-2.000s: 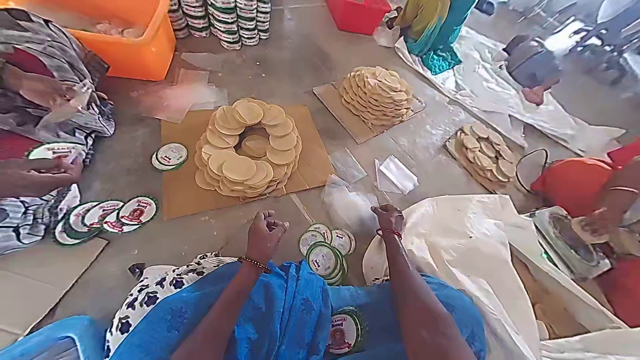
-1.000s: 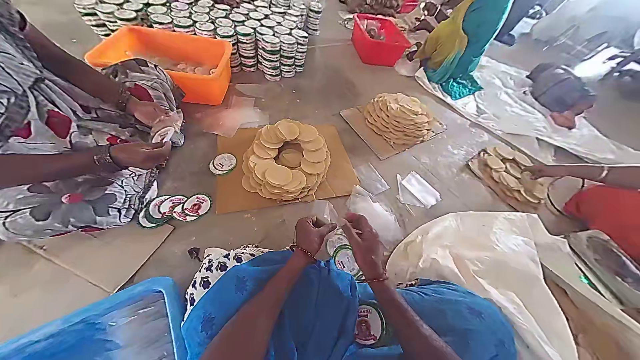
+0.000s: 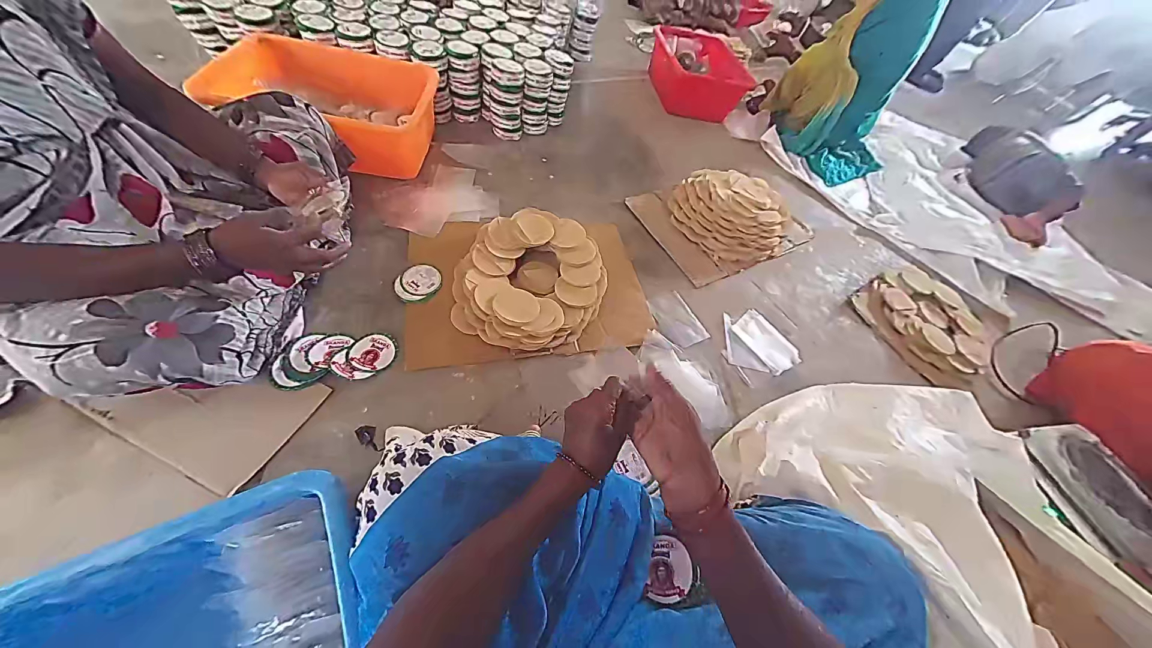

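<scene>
My left hand (image 3: 594, 423) and my right hand (image 3: 670, 441) meet above my lap, with a clear plastic bag (image 3: 616, 369) between their fingers. Beyond them, a ring-shaped pile of thin round dough discs (image 3: 516, 306) rests on a brown cardboard sheet (image 3: 616, 315). Round printed labels (image 3: 668, 569) lie on the blue cloth of my lap, and more show partly behind my hands. Clear plastic bags (image 3: 688, 382) are on the floor just past my right hand, near a folded stack of white plastic (image 3: 760, 342).
A blue crate (image 3: 337, 522) stands at lower left. Another person's hands (image 3: 270, 236) work at left near loose labels (image 3: 371, 353) and an orange tub (image 3: 396, 135). Behind are stacked packed discs (image 3: 504, 94) and a red bin (image 3: 697, 81). More disc piles (image 3: 724, 216) sit at right, beyond cream cloth (image 3: 855, 432).
My hands, well apart two seconds ago, have come together, and plastic now shows at their fingers. The view has swung left. The other person's hands no longer show the round label seen earlier.
</scene>
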